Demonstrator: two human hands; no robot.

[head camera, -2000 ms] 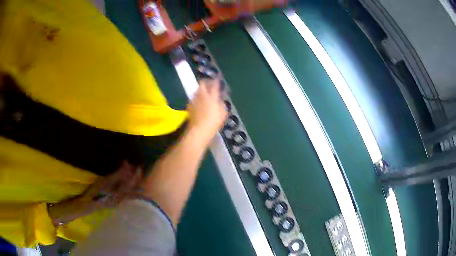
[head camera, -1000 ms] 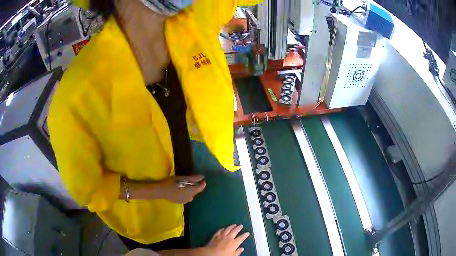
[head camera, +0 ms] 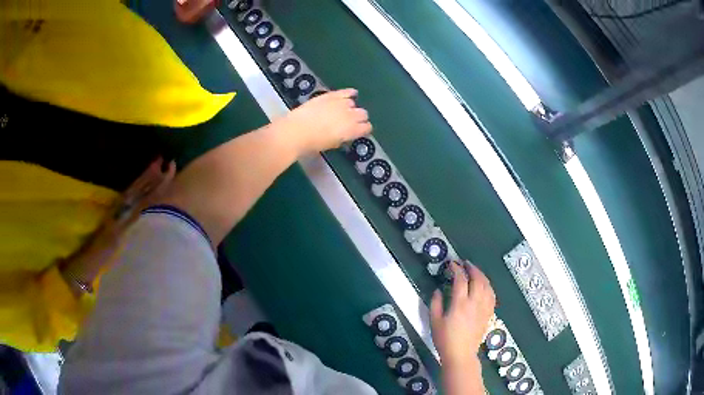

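Note:
A row of silver-grey jig plates (head camera: 386, 171) with black ring-shaped units (head camera: 394, 194) lies on the green conveyor along a white rail. My bare left hand (head camera: 328, 121) lies across the upper part of the row, fingers curled over its far edge; its thumb and the units beneath are hidden. My bare right hand (head camera: 463, 302) grips a plate lower in the row, thumb on the near side and fingers over a unit, which is partly hidden.
Another plate with black units (head camera: 396, 346) lies left of the rail at the bottom. Pale plates (head camera: 536, 291) lie to the right, beside a second white rail (head camera: 494, 181). A person in yellow (head camera: 100, 69) stands at the left. A grey bar (head camera: 625, 89) crosses the upper right.
The view has swung down and right from the person and machine. My left hand now lies over the plate row instead of open near the bottom, and my right hand has come into view.

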